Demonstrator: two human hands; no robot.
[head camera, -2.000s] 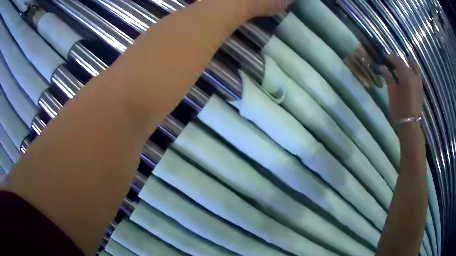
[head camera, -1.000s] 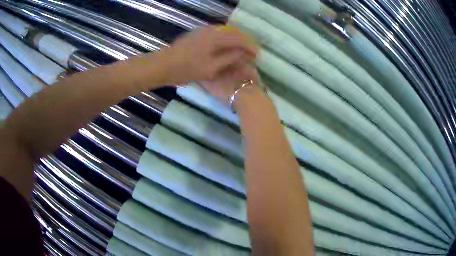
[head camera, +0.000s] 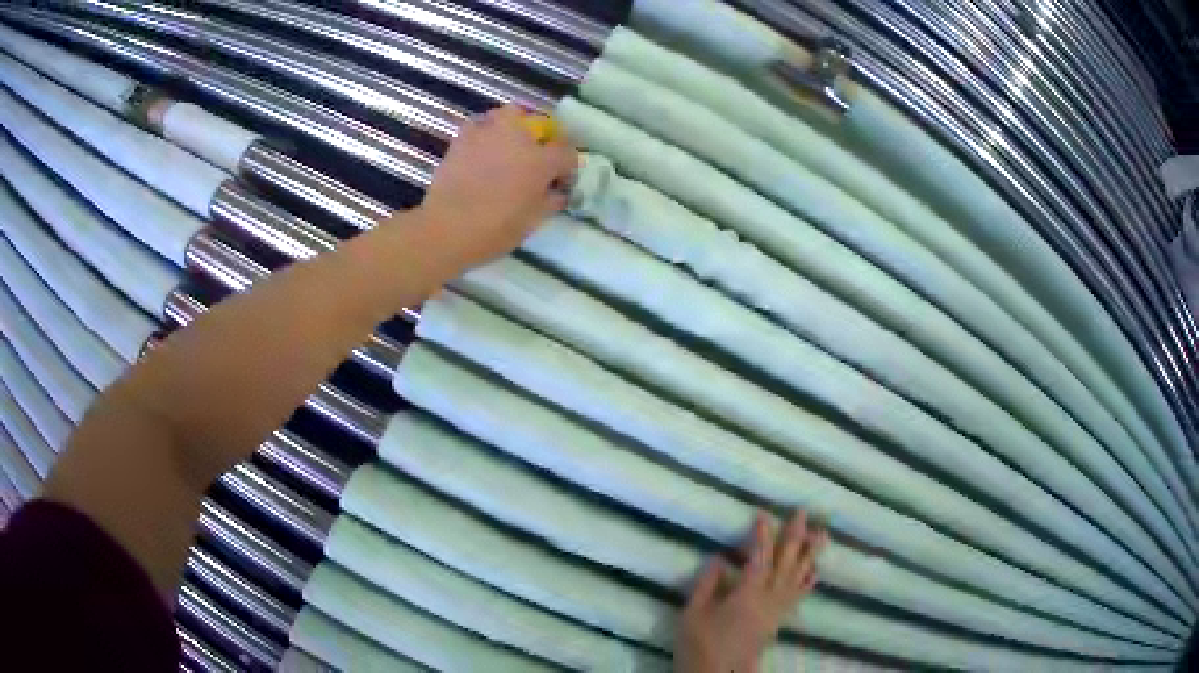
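Pale green cloth rows lie in long smooth ridges along steel tubes. My left hand is at the upper end of one row, its fingers closed on a bunched, wrinkled bit of the cloth; a yellow spot shows on a finger. My right hand lies with fingers spread on the lower rows, cut off at the wrist by the bottom edge. A silver bulldog clip sits on the cloth at the upper right.
Another set of pale cloth rows covers the tubes at the left, with a clip near its top. More bare parallel tubes run along the right. A pale thing shows at the far right edge.
My hands, together at a row's upper end one second ago, are now apart. My right hand has moved down onto the lower rows. My left hand has moved slightly left and down.
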